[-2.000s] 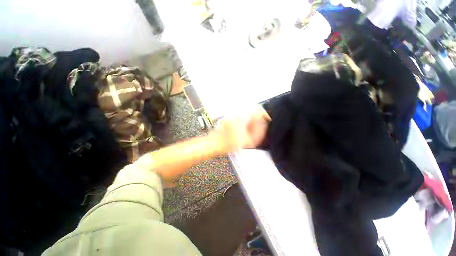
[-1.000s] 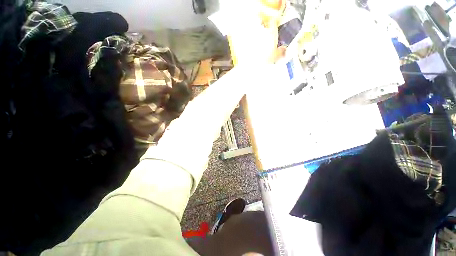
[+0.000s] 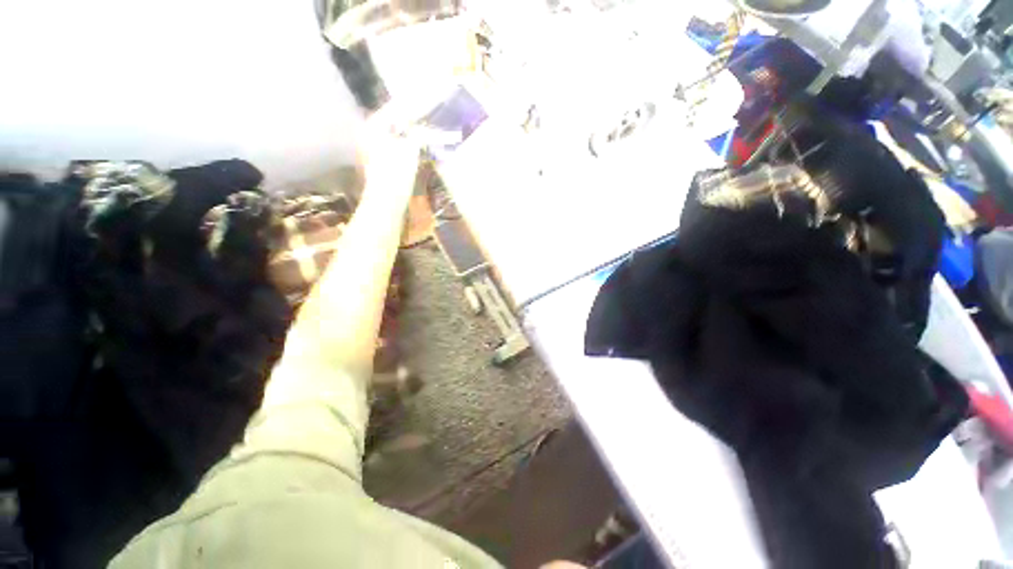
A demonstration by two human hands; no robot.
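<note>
My left arm reaches forward to the upper middle. My left hand [image 3: 400, 131] is washed out by glare and blurred; it is at a thin slab with a purple-lit part, which looks like a smartphone [image 3: 455, 116], and appears to hold it at the table's left edge. A sliver of skin at the bottom edge may be my right hand [image 3: 562, 565]; its fingers are cut off. The black garment [image 3: 778, 322] lies heaped on the table at the right, with a plaid piece [image 3: 755, 187] on its upper part. Neither hand touches it.
The white sewing machine table [image 3: 622, 411] runs diagonally; its machine is mostly lost in glare. Dark garments [image 3: 167, 367] and brown checked fabric [image 3: 306, 250] are heaped at the left. Speckled floor [image 3: 455, 389] shows between. Blue and red cloth lies at the upper right.
My left hand moved from beside the black garment to the far part of the table, then back left with the slab now visible at it. The camera view also shifted.
</note>
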